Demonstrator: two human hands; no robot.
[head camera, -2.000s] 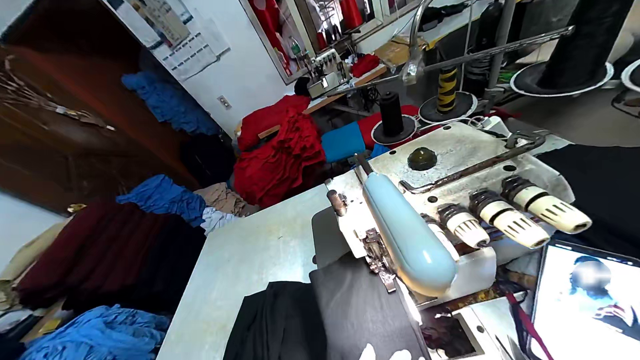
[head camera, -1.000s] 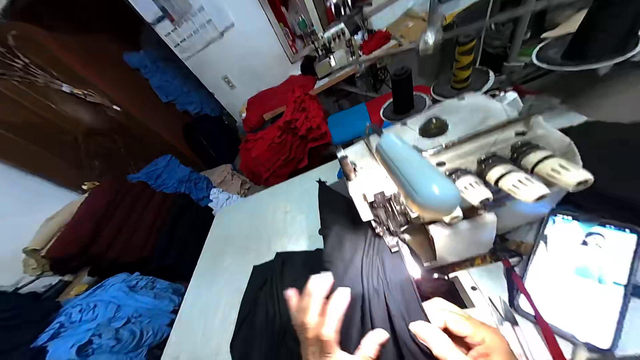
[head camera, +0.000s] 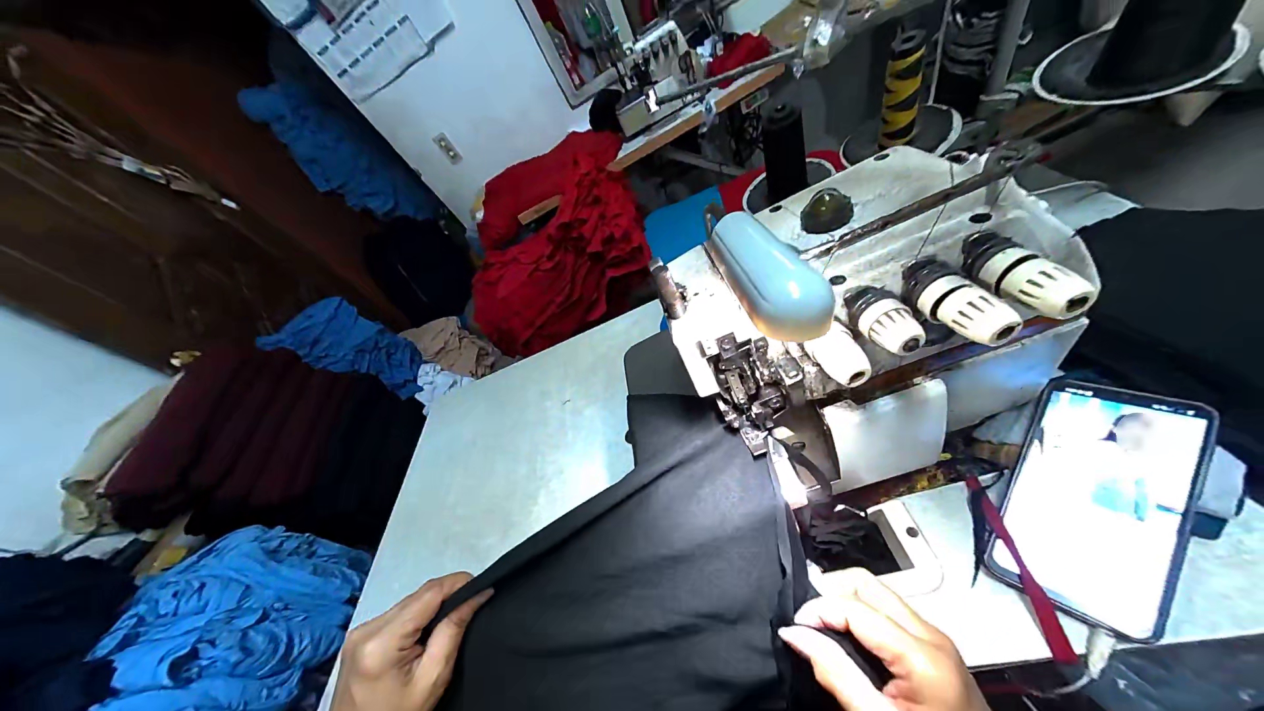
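Observation:
Black fabric (head camera: 642, 573) lies stretched over the front of the white table, its far end under the presser foot (head camera: 755, 434) of an overlock sewing machine (head camera: 889, 257). At the left, my left hand (head camera: 410, 642) pinches the folded left edge of the cloth between thumb and fingers. My right hand (head camera: 879, 637) grips the right edge, near the machine's front, with thumb and fingertips closed on it. Light from the machine falls on the cloth beside the needle area. The cloth's near end runs out of the frame.
A phone (head camera: 1106, 504) with a lit screen lies at the right, a dark red strip (head camera: 1027, 573) beside it. The white tabletop (head camera: 494, 474) extends left of the cloth. Blue garments (head camera: 237, 612), maroon fabric (head camera: 247, 434) and red cloth (head camera: 563, 257) are piled beyond; thread cones (head camera: 785, 153) stand behind the machine.
One second ago my left hand was spread over bunched black cloth near the machine. Now it has moved left and grips the edge, and the cloth is spread flatter between my hands.

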